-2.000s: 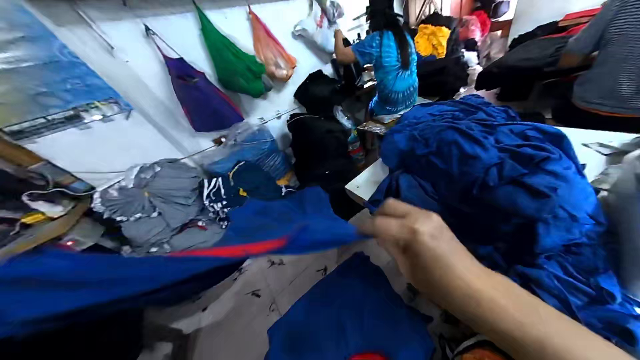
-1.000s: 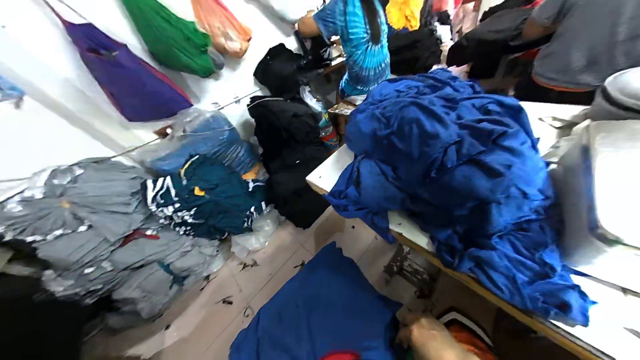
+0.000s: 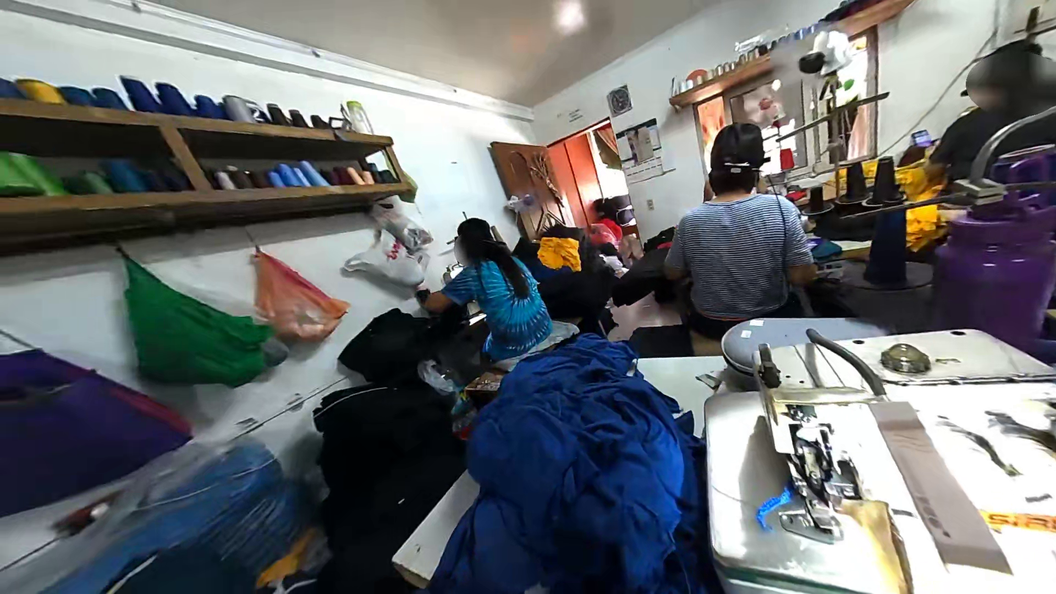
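Neither of my hands shows in the head view now. A large heap of blue fabric (image 3: 577, 462) lies on the white worktable (image 3: 437, 536) in the lower middle. Right beside it stands an industrial sewing machine (image 3: 817, 478), with a short blue thread tail (image 3: 773, 507) by its presser foot. A purple bottle (image 3: 994, 264) stands behind the machine at the right. The blue piece seen lower down before is out of view.
A person in a blue tie-dye shirt (image 3: 503, 301) and one in a striped shirt (image 3: 738, 256) sit ahead. Black fabric (image 3: 388, 462) and bagged blue fabric (image 3: 223, 503) lie left. Thread cones fill a wooden shelf (image 3: 190, 198). Cloth bags hang below, including a green one (image 3: 194, 330).
The view has swung up and to the right. A hand, earlier at the blue fabric piece below the table, has left the view along with that piece.
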